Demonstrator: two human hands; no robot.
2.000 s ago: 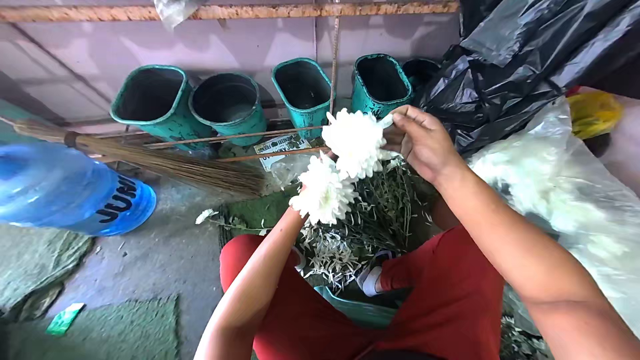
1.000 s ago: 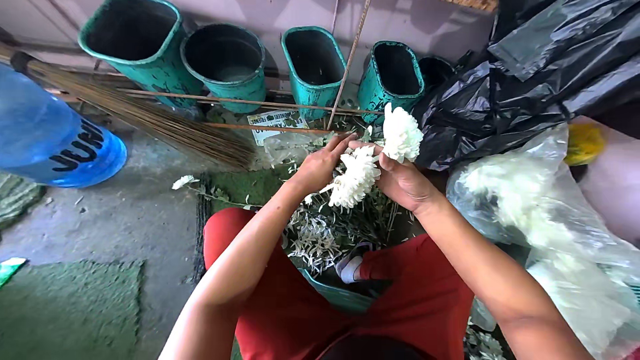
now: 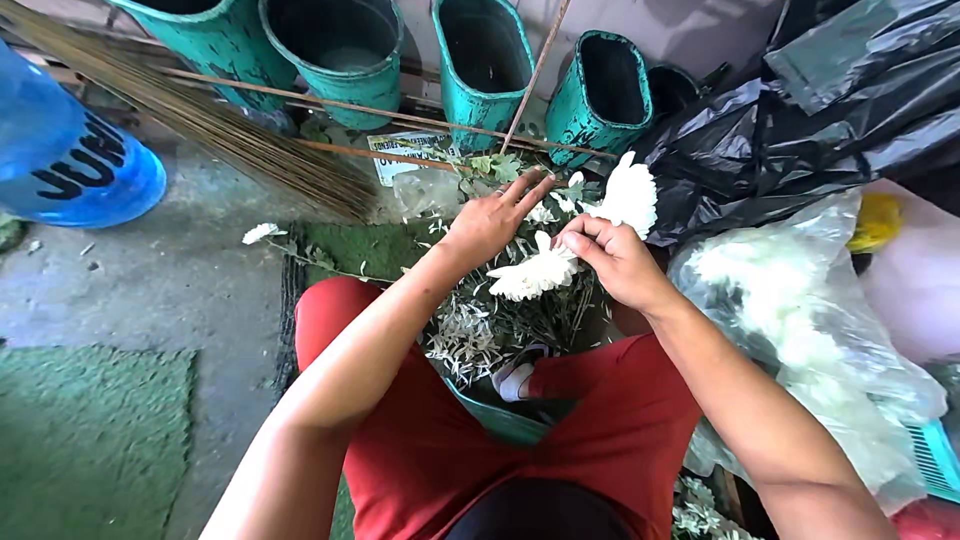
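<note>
My right hand (image 3: 611, 259) pinches the stems of two white chrysanthemums just below their heads. One bloom (image 3: 628, 196) stands above my fingers, and the other bloom (image 3: 534, 274) hangs to their left, facing down. My left hand (image 3: 491, 221) reaches forward with its fingers spread over green chrysanthemum leaves (image 3: 502, 166); whether it touches a stem cannot be told. Beneath both hands lie a heap of cut stems and pale leaves (image 3: 466, 337), partly over a teal tub (image 3: 495, 420) between my legs. A single white flower (image 3: 262, 233) on a long stem lies left of my knee.
Several green buckets (image 3: 480, 97) line the wall, with a stick broom (image 3: 195, 120) and thin rods across them. At left are a blue water bottle (image 3: 82, 165) and a green mat (image 3: 90, 435). Black plastic (image 3: 750, 142) and a clear bag of white flowers (image 3: 795, 300) lie at right.
My hands have come down from where they held the two blooms up. The left hand has moved away from the blooms onto the leaves. The view has shifted closer to the floor.
</note>
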